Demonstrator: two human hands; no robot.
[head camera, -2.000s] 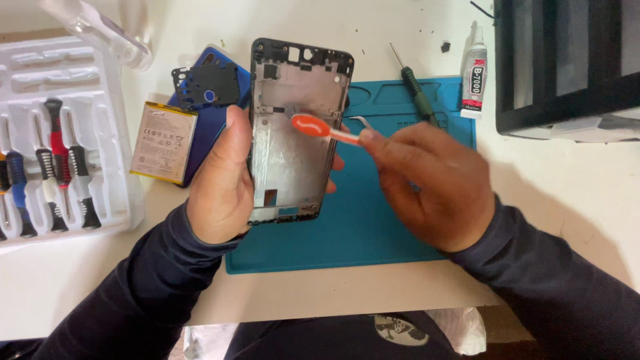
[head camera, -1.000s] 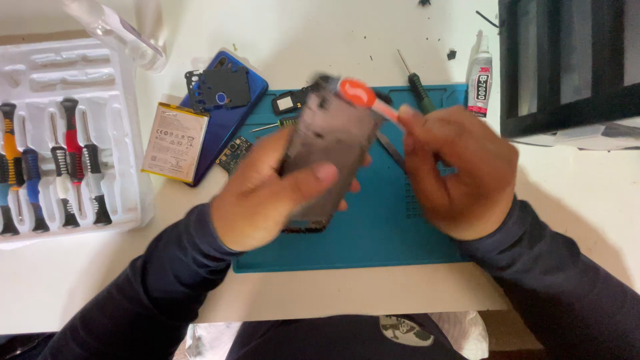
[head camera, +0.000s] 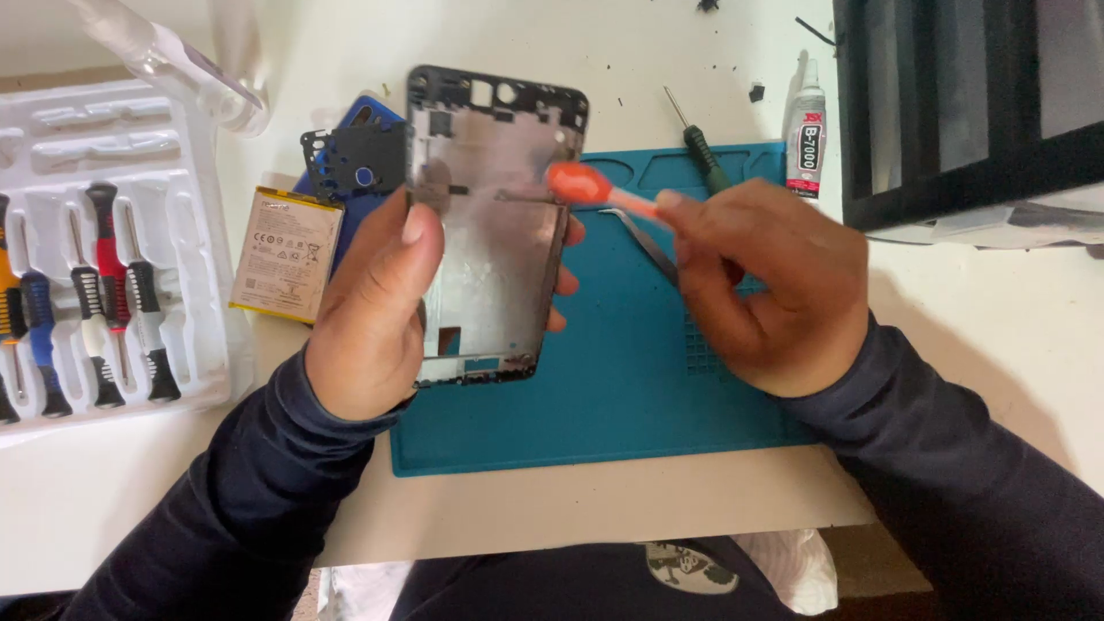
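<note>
My left hand (head camera: 375, 315) grips a smartphone mid-frame (head camera: 496, 241), tilted above the teal repair mat (head camera: 552, 423), its fingertips showing past the right edge. Between thumb and fingers my right hand (head camera: 768, 285) holds a tool with a rounded orange head (head camera: 580, 185) and a thin handle. That head is slightly blurred and overlaps the frame's right edge; whether it touches is unclear. Tweezers (head camera: 642, 246) lie on the mat, partly hidden by my right hand. Left of my left hand, a phone battery (head camera: 287, 254) rests beside a blue phone back cover (head camera: 355, 211) with a black plastic part (head camera: 358, 159) on it.
A white plastic tray (head camera: 203, 285) of screwdrivers stands at left, near a clear bottle (head camera: 185, 73). A green-handled screwdriver (head camera: 705, 159) lies across the mat's far edge. The B-7000 glue tube (head camera: 806, 134) is at right, beside a black-framed drawer unit (head camera: 966, 112).
The mid-frame, its other face up a second ago, again shows its metallic inner face. A circuit board and small parts seen on the mat one second ago are now hidden behind the frame and left hand.
</note>
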